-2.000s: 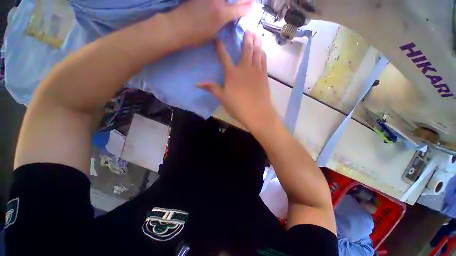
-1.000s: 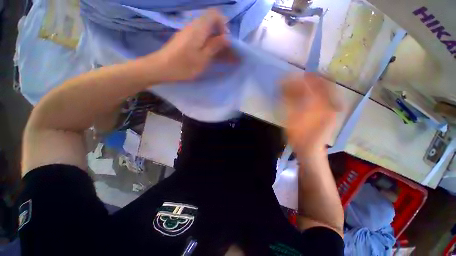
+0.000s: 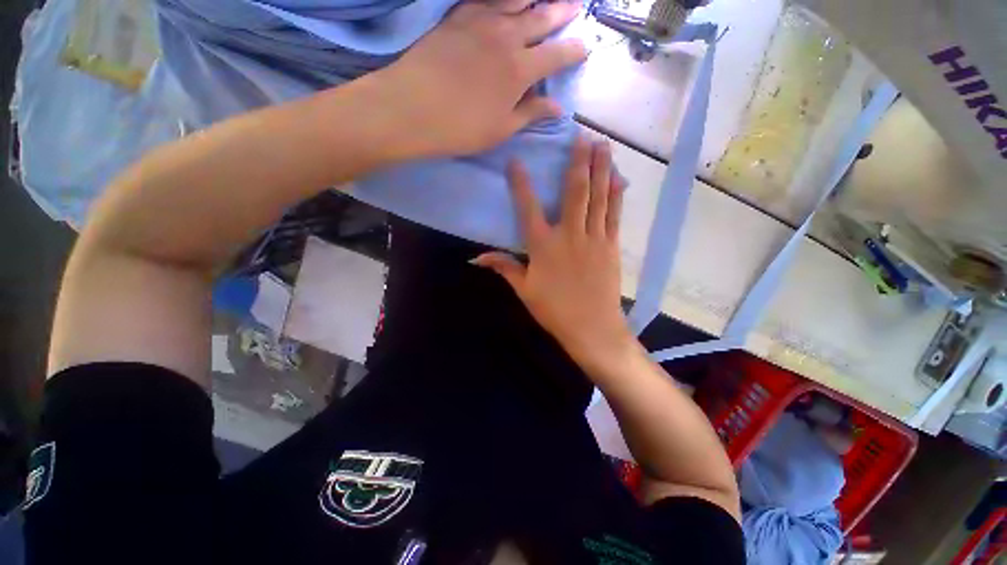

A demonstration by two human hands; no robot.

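Note:
A light blue garment piece (image 3: 442,199) lies on the left part of the sewing table, in front of the presser foot area (image 3: 652,24). My left hand (image 3: 486,77) lies on the cloth with fingers spread, its fingertips near the bright lamp spot. My right hand (image 3: 572,243) rests flat at the cloth's right edge, fingers apart. Whether either hand pinches cloth does not show. The needle itself cannot be made out. The off-white machine head with purple HIKARI lettering (image 3: 970,99) is at the upper right.
Pale blue strips (image 3: 676,199) hang across the machine bed. A green-and-blue item (image 3: 880,265) lies at the machine base. A red crate (image 3: 878,469) with blue cloth stands below the table. A bluish-white cloth bundle (image 3: 66,144) hangs at the left.
A second ago both hands were raised with the cloth stretched between them. Now both are down on it, the right hand moved left and the left hand moved toward the lamp spot.

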